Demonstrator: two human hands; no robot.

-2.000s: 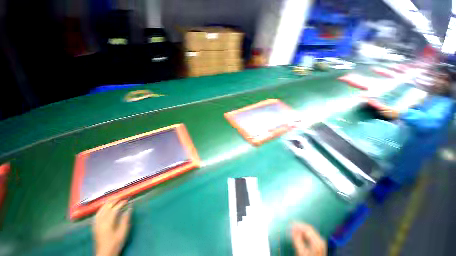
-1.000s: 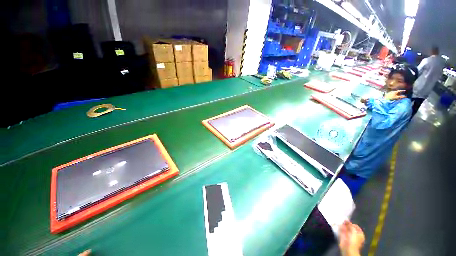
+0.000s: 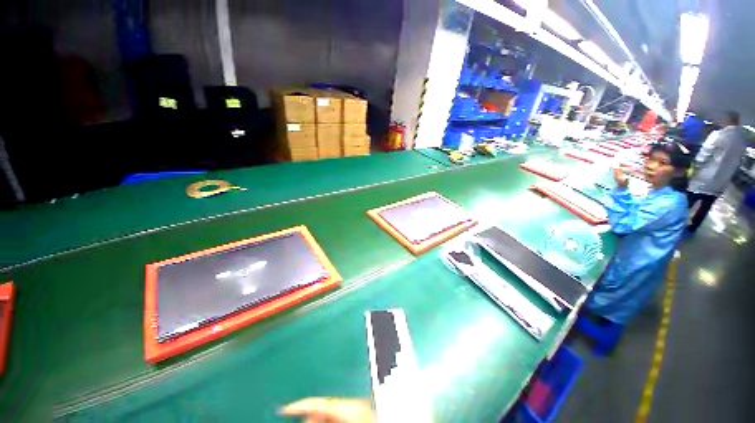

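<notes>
A dark grey flat panel (image 3: 240,281) lies on an orange-red foam tray (image 3: 248,325) at left centre. A white release liner with a stepped black block (image 3: 385,343) lies right of it, running to the bottom edge. One hand, seemingly my right hand (image 3: 327,409), is blurred and cut off by the bottom edge. Its finger points left, beside the liner's lower part; whether it holds anything is hidden. My left hand is out of the picture.
A second panel (image 3: 422,219) on a foam tray lies farther along the belt. Bagged black strips (image 3: 530,263) lie right. A tape roll (image 3: 209,189) is on the far side. A blue crate (image 3: 555,384) stands below the bench edge. A person in a blue smock (image 3: 641,240) stands at right.
My right hand has left the lower right, where it held a white sheet; that sheet is out of view. A hand now shows by the liner. The left fingertip is gone. The view has shifted.
</notes>
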